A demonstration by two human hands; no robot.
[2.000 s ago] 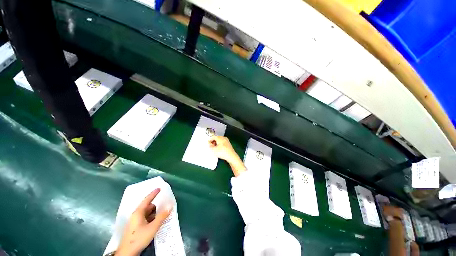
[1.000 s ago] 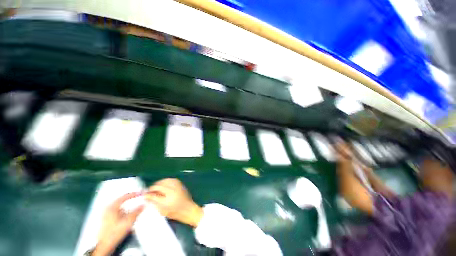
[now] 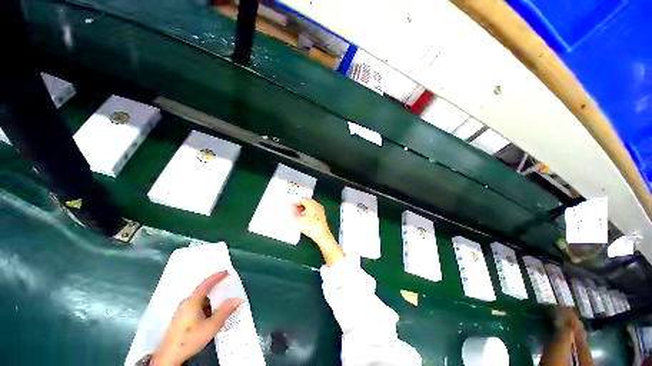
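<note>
My right hand (image 3: 312, 223) reaches over a white box (image 3: 275, 221) on the green conveyor, thumb and fingertips pinched together at its surface below a round yellowish emblem. Anything between the fingertips is too small to tell. A white sleeve covers the wrist. My left hand (image 3: 191, 323) lies over the white label strip (image 3: 193, 268) on the worktop, thumb and forefinger spread apart. The strip has a fold at its far end, and grey print shows near the thumb. The other fingers are partly hidden.
White boxes (image 3: 194, 171) stand in a row on both sides. A black post (image 3: 43, 136) is at left. A white roll (image 3: 485, 352) and another person's hands (image 3: 565, 325) are at lower right. A wood-edged shelf (image 3: 500, 89) with blue bins (image 3: 608, 64) is above.
My hands were together at the strip one second ago. My right hand has since moved forward to the box, while my left hand stays over the strip with thumb and forefinger now spread.
</note>
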